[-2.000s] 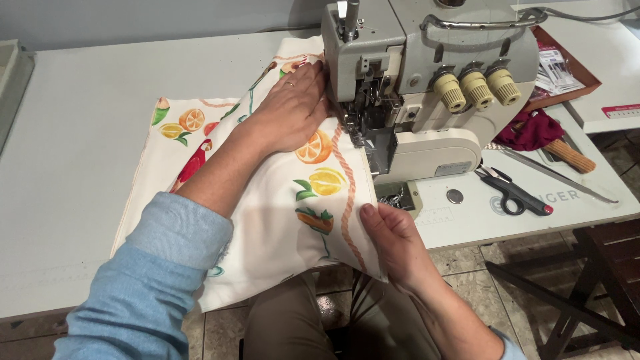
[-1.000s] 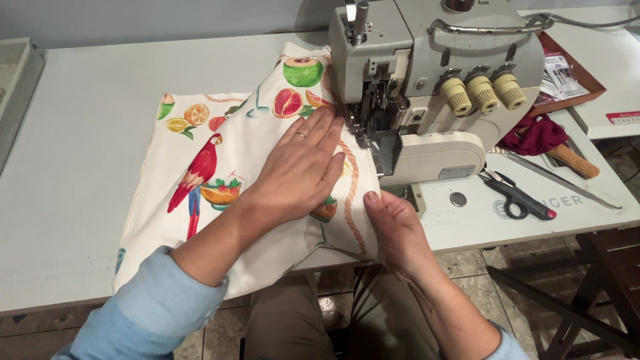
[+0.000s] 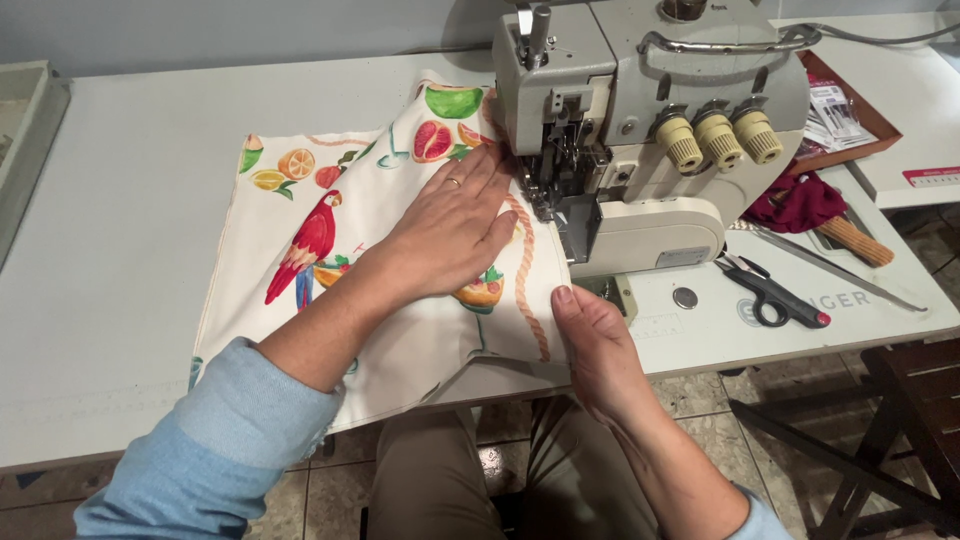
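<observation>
White fabric printed with fruit, a red parrot and a rope border (image 3: 405, 300) lies across the table and hangs a little over its front edge. Its right edge runs up to the presser foot area of a grey and cream overlock sewing machine (image 3: 555, 199). My left hand (image 3: 457, 225) rests flat on the fabric, fingers spread, just left of the machine's foot. At the fabric's right edge, below the foot, my right hand (image 3: 600, 337) pinches the cloth between thumb and fingers. The needle and its exact contact with the cloth are hard to see.
Black thread snips (image 3: 776, 296), a round metal disc (image 3: 684, 298) and long metal tweezers (image 3: 840, 270) lie on the white table (image 3: 120, 225) right of the machine. Behind them are dark red cloth (image 3: 799, 202) and a brown tray (image 3: 870, 150). A dark wooden folding chair (image 3: 915, 420) stands lower right.
My left hand has moved toward me from its place higher up on the cloth. More of the parrot and the upper fruit prints shows. The right hand still holds the right edge.
</observation>
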